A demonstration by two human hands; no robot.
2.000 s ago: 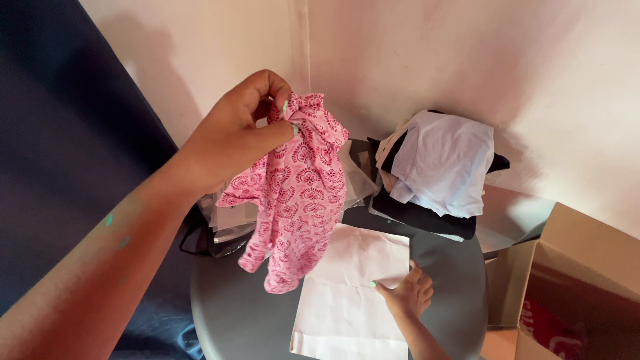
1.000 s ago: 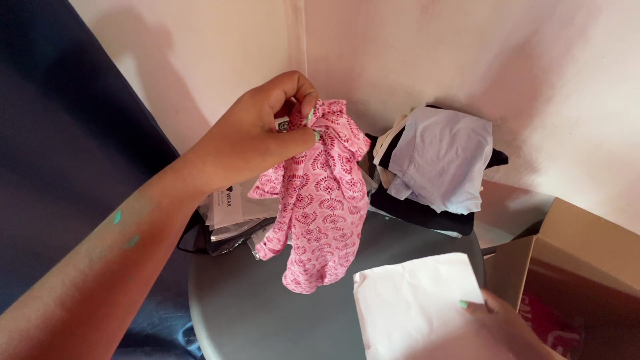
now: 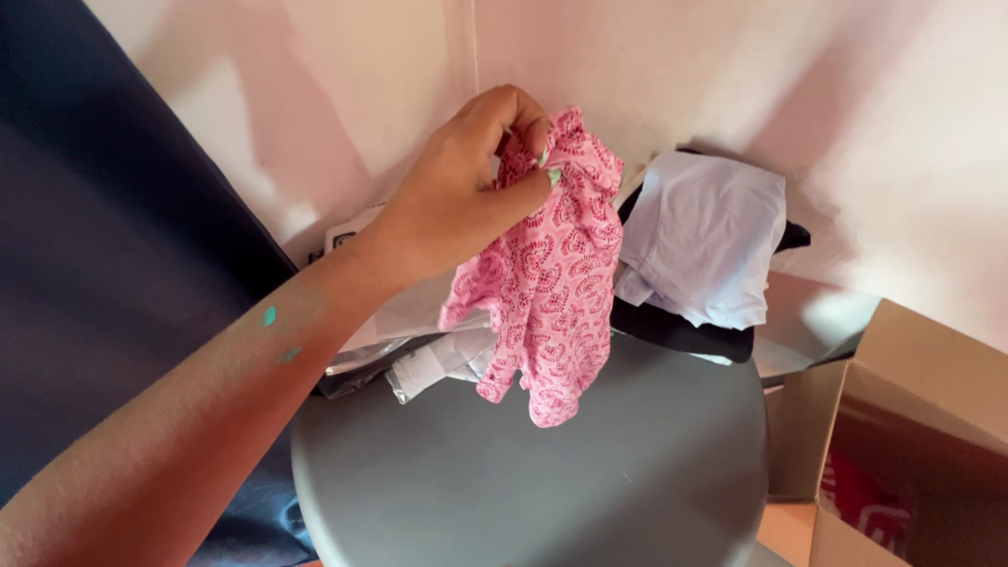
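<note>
My left hand (image 3: 492, 185) pinches a pink cloth garment (image 3: 559, 276) with a darker printed pattern between thumb and fingers. The garment hangs in loose folds above a round grey table (image 3: 512, 480). My right hand is out of the frame. Behind the garment, at the back left of the table, lie clear plastic packages (image 3: 429, 370) with printed labels, partly hidden by my left wrist. A pile of folded clothes stands at the back right, with a pale lavender cloth (image 3: 709, 228) on top and black cloth (image 3: 693, 331) beneath.
An open cardboard box (image 3: 929, 354) stands to the right of the table, with a red item (image 3: 862, 500) inside. Dark blue fabric (image 3: 118, 260) hangs on the left. Pale walls (image 3: 630, 63) meet in a corner behind the table.
My right hand and the white sheet or packet it held have left the view; it was over the table, then at the lower right. My left hand still holds the pink garment up.
</note>
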